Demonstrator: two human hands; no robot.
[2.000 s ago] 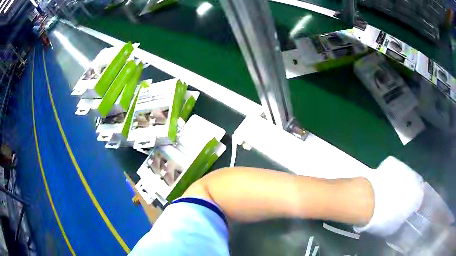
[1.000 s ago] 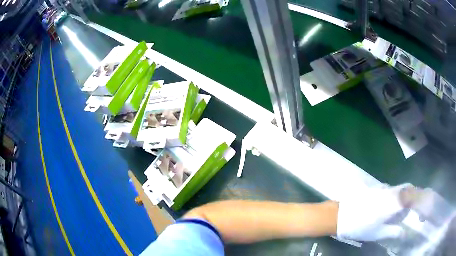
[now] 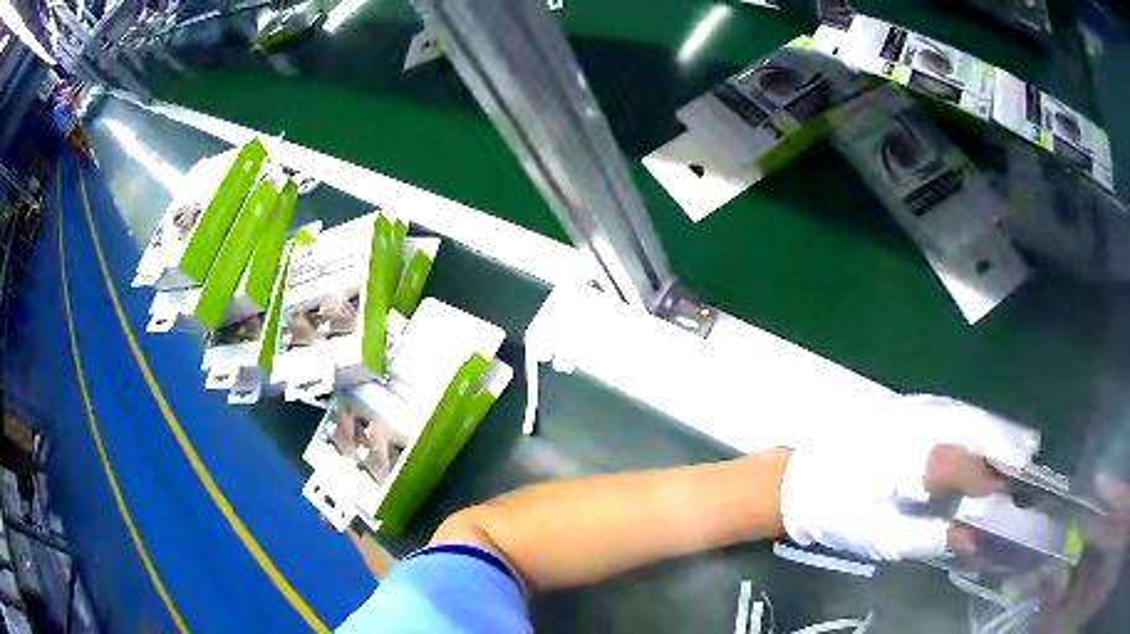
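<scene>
My left hand [image 3: 898, 481], in a white glove with bare fingertips showing, is at the right. Its fingers grip a white and grey retail box [image 3: 1019, 525], blurred and seen partly edge-on. My right hand [image 3: 1093, 572] is a blurred, skin-coloured shape at the far right edge, close to the box, with a small yellow patch near it. Its fingers and grip cannot be made out. Thin white liner strips [image 3: 751, 614] lie on the bench below my left forearm.
Retail boxes with green sides [image 3: 428, 427] stand in a row at left on the bench. A metal post [image 3: 558, 149] rises from the white edge strip [image 3: 731, 384]. Beyond it, flat cartons [image 3: 911, 161] lie on the green conveyor belt [image 3: 793, 260]. The blue floor is at left.
The view has shifted, so boxes and post sit further left in it. My left hand's bare fingertips now show gripping the box. The right hand's shape shows at the far right edge.
</scene>
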